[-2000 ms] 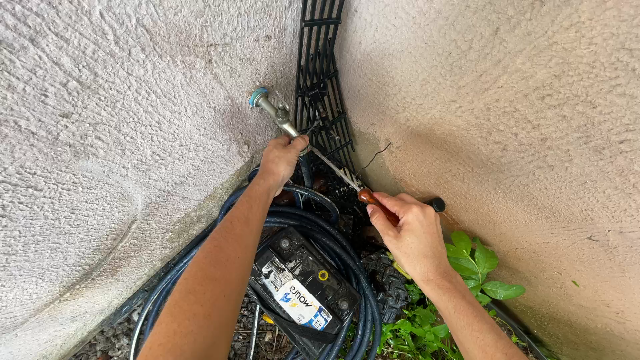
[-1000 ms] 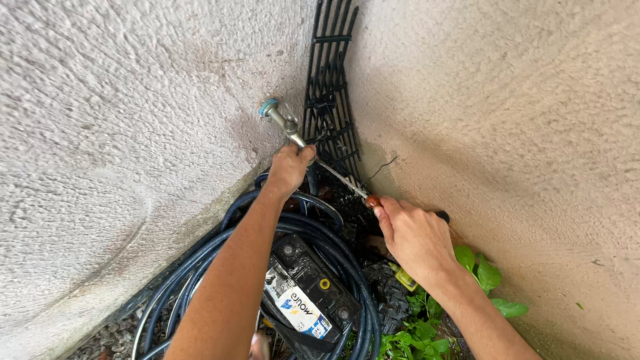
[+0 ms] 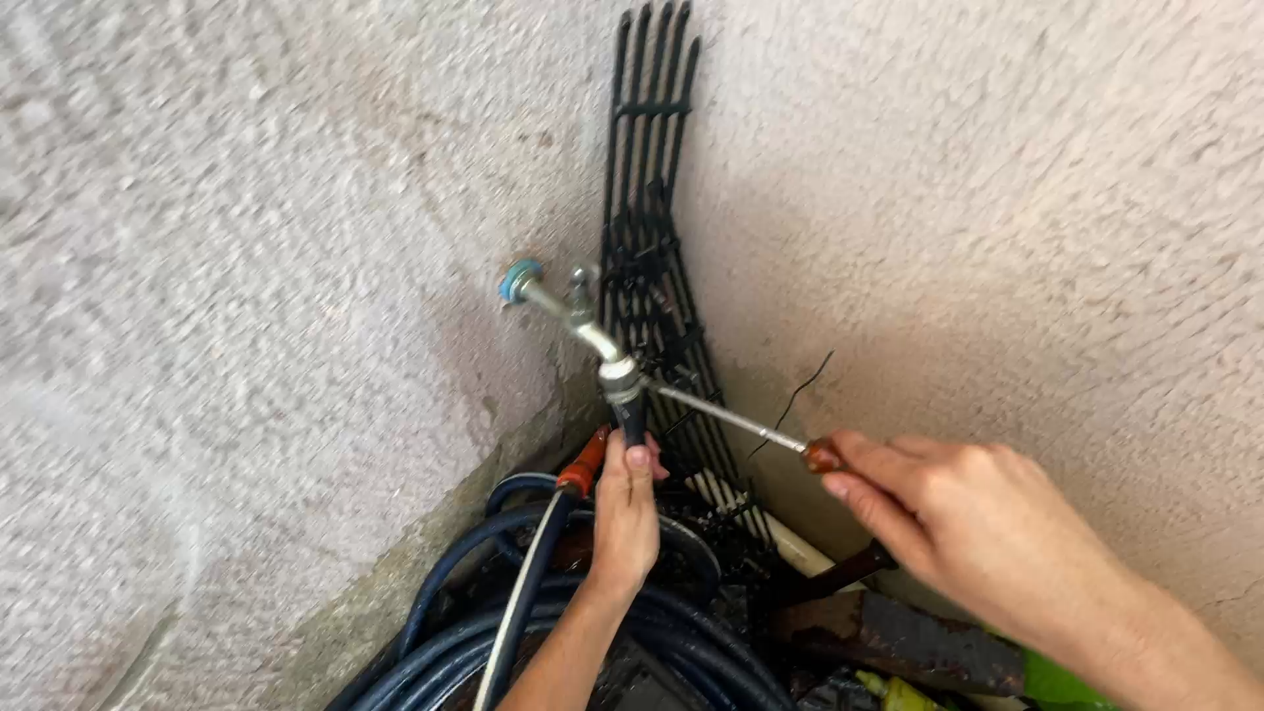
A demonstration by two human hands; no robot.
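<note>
A metal outdoor tap (image 3: pixel 592 331) comes out of the left wall through a blue fitting. A dark hose end (image 3: pixel 630 420) hangs from its spout, with a metal clamp (image 3: pixel 622 387) around it. My left hand (image 3: pixel 629 504) grips that hose end just below the clamp. My right hand (image 3: pixel 938 494) holds a screwdriver (image 3: pixel 746 425) by its amber-brown handle; the tip meets the side of the clamp. Beside my left hand is an orange hose nozzle (image 3: pixel 585 462) on a blue hose with a pale stripe.
Coiled blue hose (image 3: pixel 444 592) lies below my hands. Black plastic grating (image 3: pixel 642 197) stands in the corner of two rough walls. A pale pipe (image 3: pixel 798 548), a piece of dark wood (image 3: pixel 928 642) and a yellow-green object (image 3: pixel 904 693) lie low at the right. A thin wire (image 3: pixel 805 385) sticks up near the right wall.
My left hand has moved down from around the tap's outlet to the hose end beneath the clamp. The orange nozzle now shows. My right hand still holds the screwdriver. The view has moved closer.
</note>
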